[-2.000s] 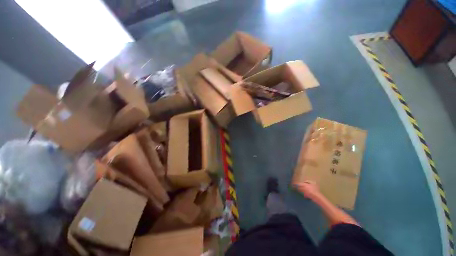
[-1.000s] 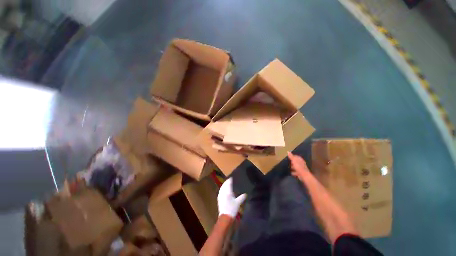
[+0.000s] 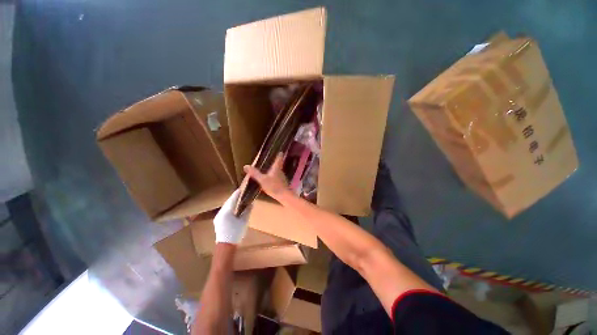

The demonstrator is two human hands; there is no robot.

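An open cardboard carton (image 3: 357,144) stands in front of me with its flaps spread. It holds flattened cardboard sheets (image 3: 273,141), standing on edge, and whitish plastic film and pinkish scraps beside them. My left hand (image 3: 230,221), in a white glove, grips the near end of the sheets at the carton's near left corner. My right hand (image 3: 270,178), bare, is on the same sheets inside the carton, its fingertips partly hidden.
An empty open carton (image 3: 173,154) lies to the left. A taped carton with dark printed characters (image 3: 497,124) is at the right on the blue-green floor. More cartons (image 3: 268,256) lie below. Black-yellow edge tape (image 3: 510,278) runs at the lower right.
Both hands have moved into the open carton and taken hold of the sheets, which now stand on edge rather than lying flat. The view has turned, and the cartons appear closer.
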